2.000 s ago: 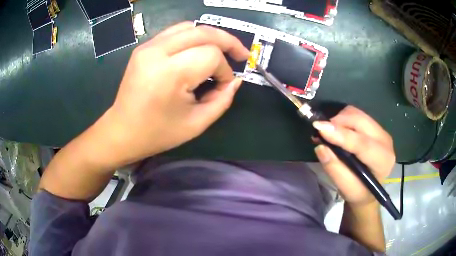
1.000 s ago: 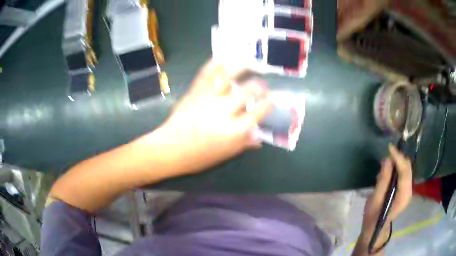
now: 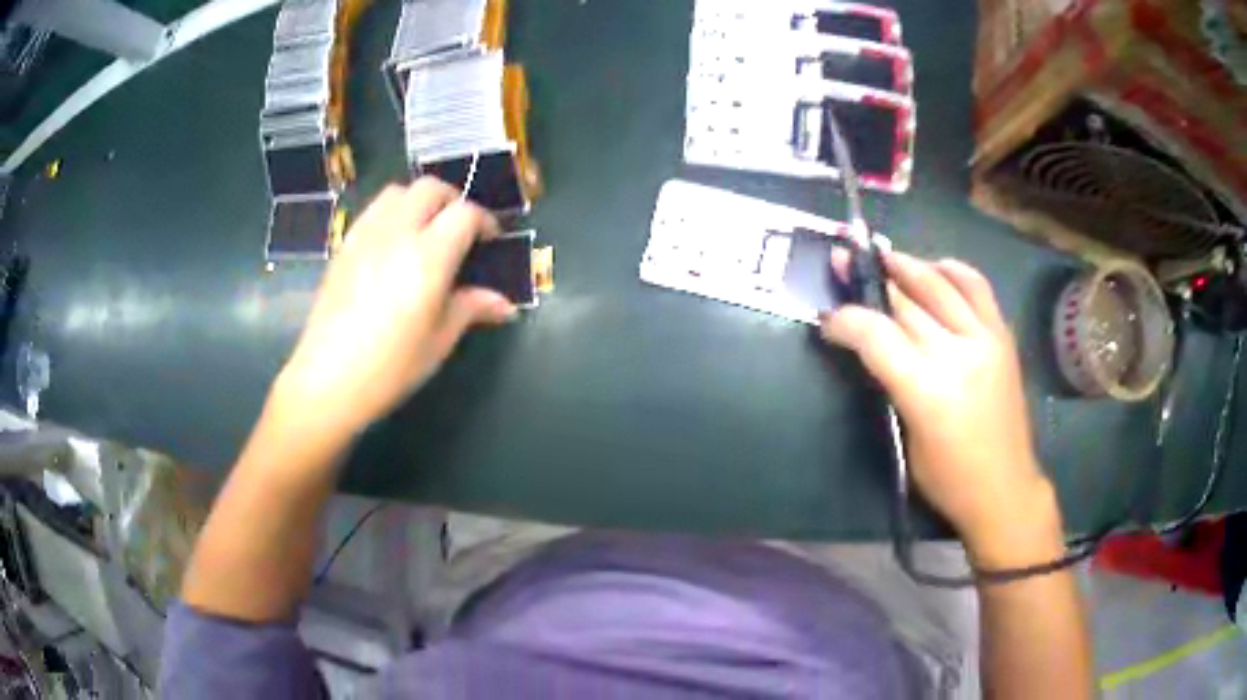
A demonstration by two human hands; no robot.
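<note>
My left hand [image 3: 376,308] grips a black LCD screen [image 3: 507,267] with a short orange flex tail, at the near end of a row of stacked screens [image 3: 462,110]. A thin silvery strand, perhaps solder wire, shows at its fingers. My right hand [image 3: 944,369] holds the soldering iron [image 3: 862,246] upright, tip pointing away from me. The same hand is at the right end of a white circuit board [image 3: 725,246] with a dark square on it; its fingers cover that end, so whether it touches the board is unclear.
More white boards [image 3: 745,89] with red ends lie overlapped beyond this one. Another screen row [image 3: 298,110] is at the left. A round tape roll [image 3: 1080,328] is at the right, below a brown cardboard box [image 3: 1080,55] with a dark round grille [image 3: 1121,192]. The iron's cord [image 3: 944,580] loops near my right wrist.
My left hand has moved left from the board to the screen row and taken hold of a screen. My right hand has brought the iron from the tape roll to the board.
</note>
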